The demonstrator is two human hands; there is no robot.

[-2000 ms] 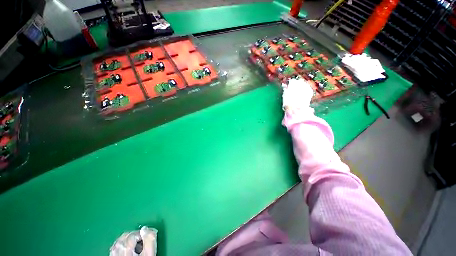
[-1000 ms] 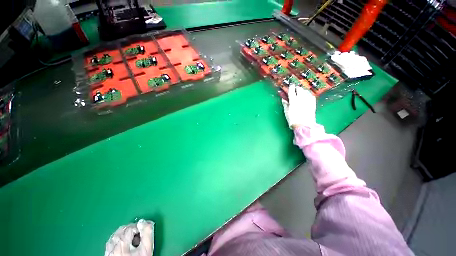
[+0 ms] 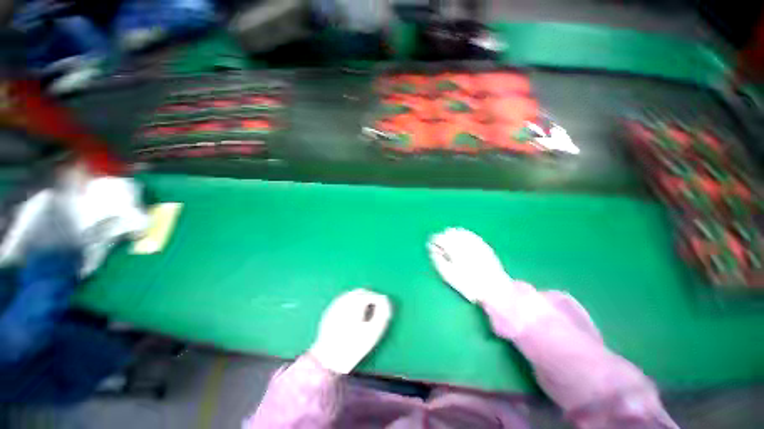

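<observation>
The frame is blurred. My left hand [image 3: 350, 331], in a white glove, is curled over the green bench mat near its front edge, with a small dark object [image 3: 369, 312] showing at its fingers. My right hand [image 3: 469, 261], also gloved, is curled over the mat, farther forward and to the right. A small dark mark shows at its fingertips; I cannot tell whether it holds something. Neither hand touches a tray. A tray with large red-orange pockets [image 3: 504, 107] and green boards lies on the belt beyond. A fuller tray [image 3: 697, 197] is at the right.
Another blurred tray [image 3: 209, 127] lies on the belt at the left. A white heap [image 3: 105, 209] and a yellowish slip [image 3: 157, 228] lie at the mat's left end. A person's blue sleeve [image 3: 54, 293] is at the left edge. More blue-clothed people are at the far left.
The view has turned left. My right hand has left the fuller tray and come back over the mat near my left hand. The left tray, white heap and people have come into view.
</observation>
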